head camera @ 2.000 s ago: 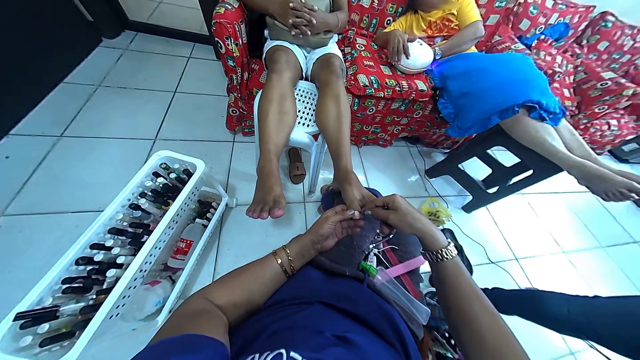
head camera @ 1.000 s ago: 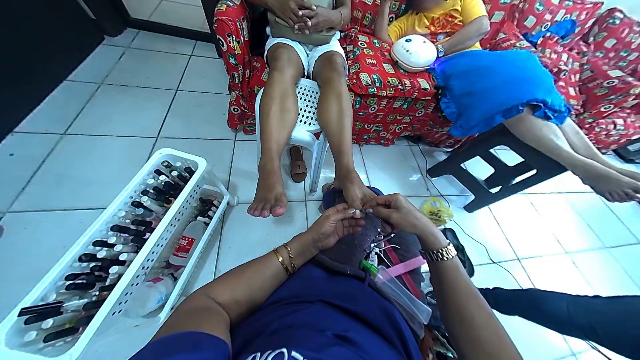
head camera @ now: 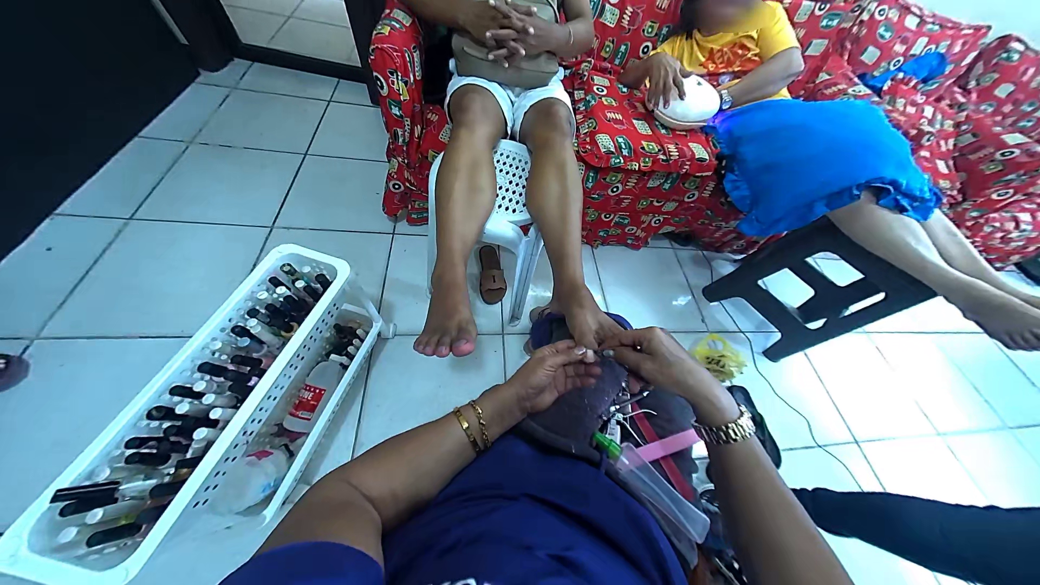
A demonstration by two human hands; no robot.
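My left hand [head camera: 556, 375], with gold bracelets at the wrist, is at the toes of a seated person's foot [head camera: 581, 313]; its fingers are bent, and whether they pinch something small is unclear. Against the same toes, from the right, comes my right hand [head camera: 662, 361], wearing a metal watch [head camera: 729, 429]; its thumb and fingertips are together, and any small tool in them is hidden. The foot rests on a dark cloth pad [head camera: 573, 406] over my lap. On my lap lie a pink strip [head camera: 662, 446], a clear plastic case [head camera: 666, 496] and a green-tipped item [head camera: 607, 444].
A white plastic rack [head camera: 325, 258] of nail polish bottles stands at left, with a labelled bottle [head camera: 313, 396] on its lower tier. The person's other foot [head camera: 447, 323] hangs near a white chair [head camera: 512, 183]. Another person sits behind a black stool [head camera: 821, 292]. A cable [head camera: 780, 398] crosses the floor.
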